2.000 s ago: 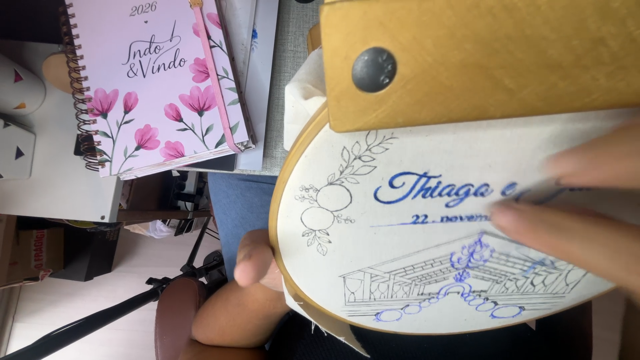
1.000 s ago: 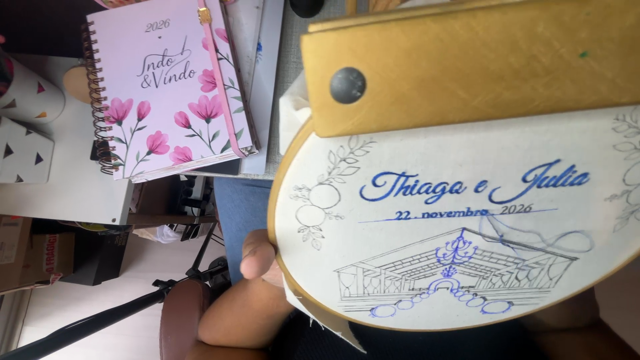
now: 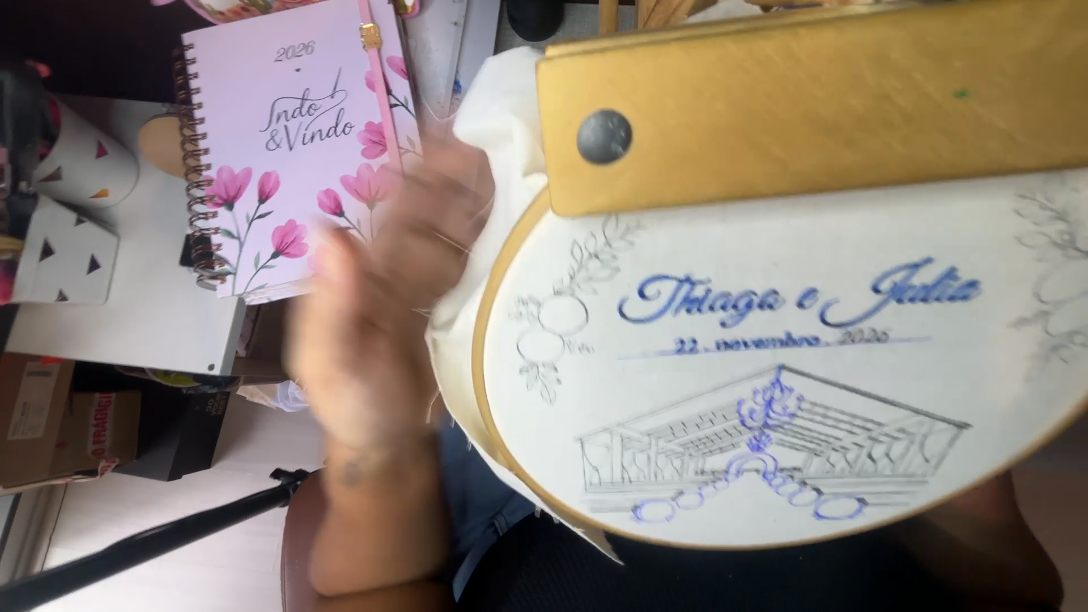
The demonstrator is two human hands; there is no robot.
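A wooden embroidery hoop [image 3: 486, 357] holds white fabric [image 3: 850, 212] taut, with blue stitched lettering, a pencil-drawn open pavilion and floral sprays; blue outlines mark part of the pavilion drawing. A golden wooden clamp [image 3: 765, 110] with a dark round bolt lies over the hoop's upper edge. My left hand [image 3: 382, 297], blurred by motion, is off the hoop at its left, near the loose fabric edge and partly in front of the planner. It seems to hold nothing. My right hand is hidden; only part of that forearm shows below the hoop at the lower right.
A spiral-bound planner [image 3: 297, 110] with pink flowers lies on a grey-white desk [image 3: 136, 323] at the left. Patterned white containers [image 3: 72, 255] stand beside it. Below are cardboard boxes [image 3: 51, 416] and a black tripod leg [image 3: 153, 535]. A brown rounded seat [image 3: 297, 527] is beside my left arm.
My left hand has let go of the hoop's left rim and moved up toward the planner. The other hand, over the lettering two seconds ago, has left the fabric's front.
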